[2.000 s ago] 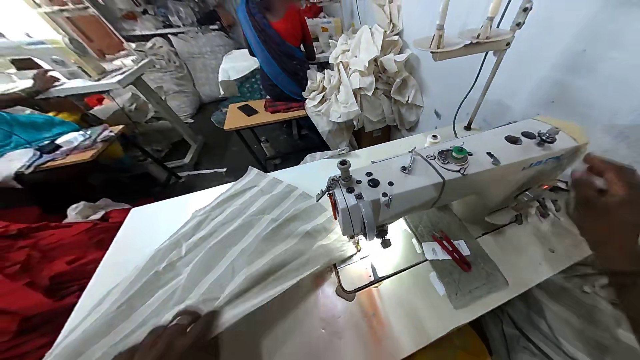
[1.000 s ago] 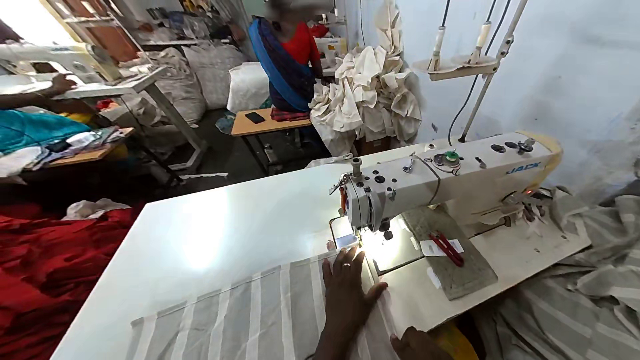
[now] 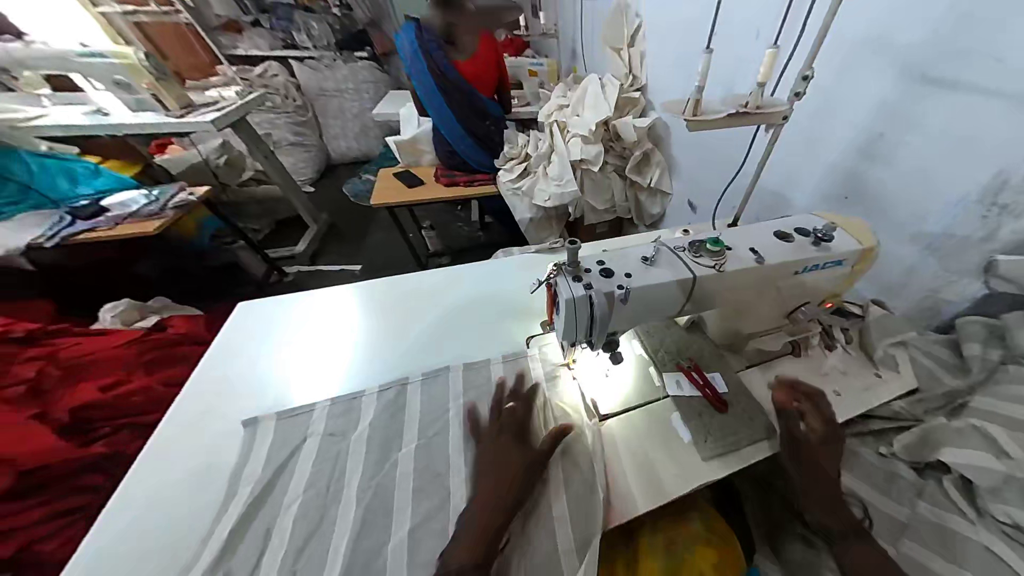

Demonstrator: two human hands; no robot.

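Grey-and-white striped fabric (image 3: 376, 472) lies spread on the white table of a Jack sewing machine (image 3: 704, 280), its right edge by the lit needle area. My left hand (image 3: 512, 448) rests flat on this cloth, fingers spread, just left of the needle; a ring shows on one finger. Over the table's front edge, right of the grey pad (image 3: 720, 424), is my right hand (image 3: 808, 432), fingers partly curled, with nothing seen in it. Red thread snips (image 3: 704, 387) lie on a white slip of paper on the pad.
More striped fabric (image 3: 952, 464) is heaped at the right. Red cloth (image 3: 80, 416) lies left of the table (image 3: 200, 384). Behind stand a thread stand (image 3: 728, 112), a pile of cream cloth (image 3: 592, 152), a small wooden table (image 3: 432, 192) with a phone, and a person (image 3: 472, 88).
My right hand has moved right, away from the front edge near the cloth. My left hand stays on the fabric, slightly farther from the needle. Two seconds ago the fabric was lifted at an angle.
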